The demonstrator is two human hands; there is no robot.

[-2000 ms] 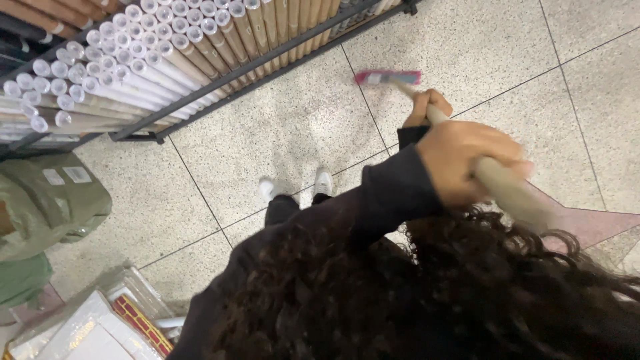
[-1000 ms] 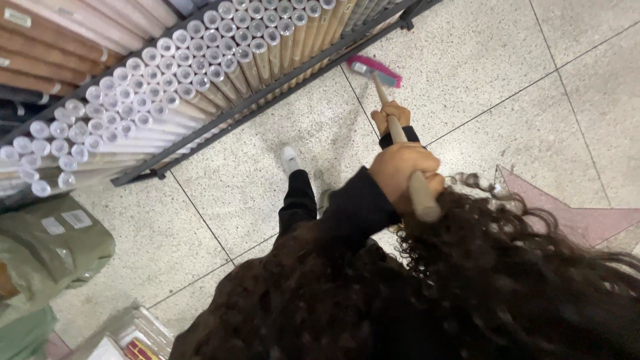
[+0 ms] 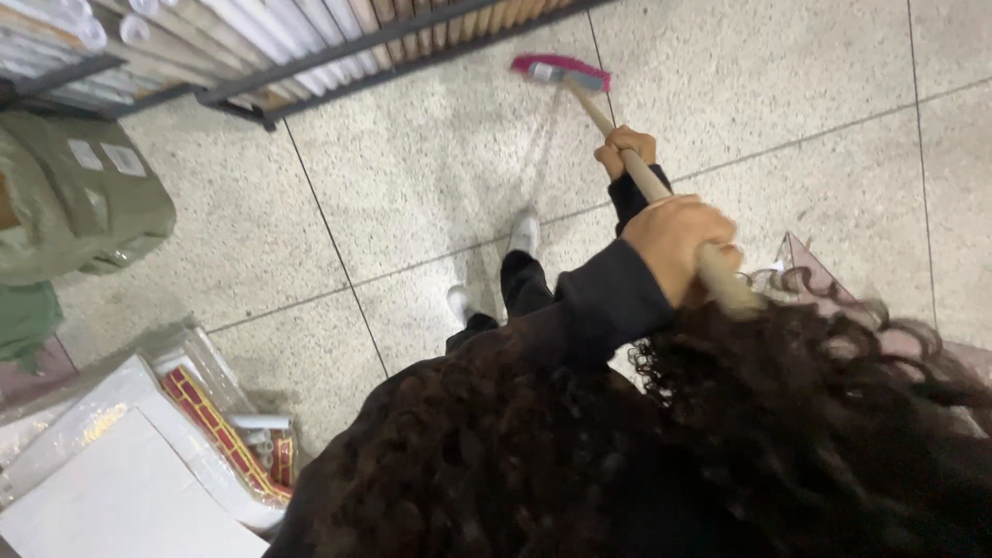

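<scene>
A broom with a pale handle (image 3: 595,110) slants down the head view, its pink-bristled head (image 3: 562,71) against the speckled floor, above and left of my hands. Close to the handle's upper end, my left hand (image 3: 682,240) is wrapped around it, in a dark sleeve. Farther down the handle, nearer the bristles, my right hand (image 3: 626,151) grips it as well. My right forearm is mostly hidden beneath the left arm and dark curly hair.
A dark metal rack (image 3: 333,58) of rolled material runs along the upper left. An olive plastic-wrapped bundle (image 3: 93,198) lies at left. Below it are a green item (image 3: 27,318) and clear-wrapped white sheets (image 3: 101,473). My white shoes (image 3: 525,232) stand on the tiled floor (image 3: 434,178).
Both hands stay on the broom handle. Two shoes show now, where one showed a second ago. The view has shifted, with the rack now higher in it.
</scene>
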